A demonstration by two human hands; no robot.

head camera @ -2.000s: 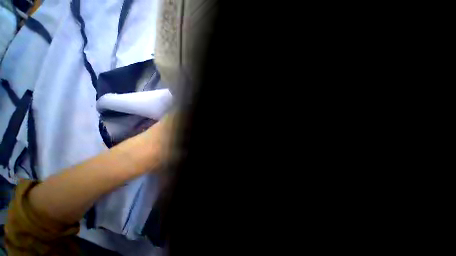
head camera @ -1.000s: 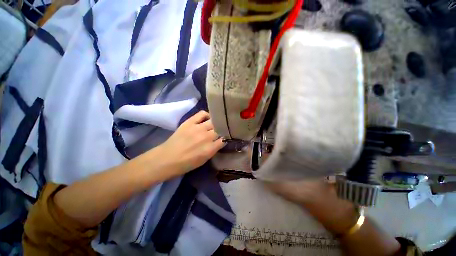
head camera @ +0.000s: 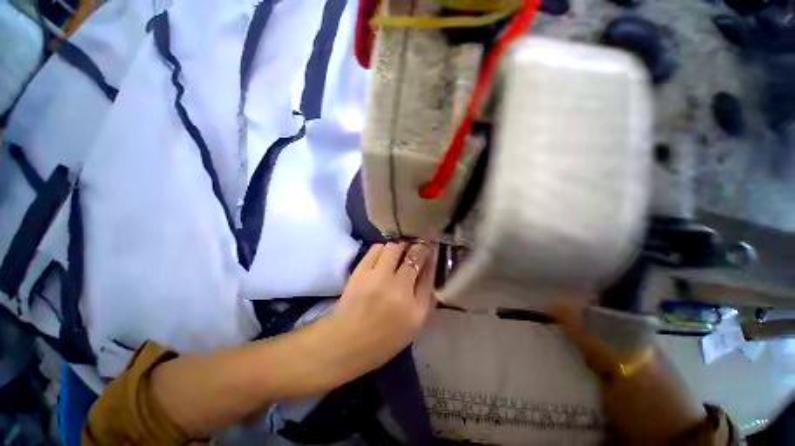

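The garment [head camera: 157, 200] lies at the left and under the sewing machine head [head camera: 427, 131], its pale side up with dark navy seam strips. My left hand [head camera: 388, 292] lies over the cloth at the presser foot area, fingers together near the needle. What the fingertips press or grip is hidden. Dark cloth hangs below that hand at the table's front edge. My right hand [head camera: 575, 327] is mostly hidden behind the pale machine cover; only the wrist with a yellow band and a blurred part of the hand show.
Red cord [head camera: 462, 122] and a yellow band hang on the head. A measuring tape [head camera: 514, 414] runs along the front edge. A small green-blue tool [head camera: 689, 315] and white scrap [head camera: 723, 338] lie at the right. Something blue [head camera: 77, 405] shows at lower left.
My left hand has moved right, closer to the needle. The folded cloth beside it has been turned and lies flatter. My right hand has shifted slightly and is more hidden behind the machine.
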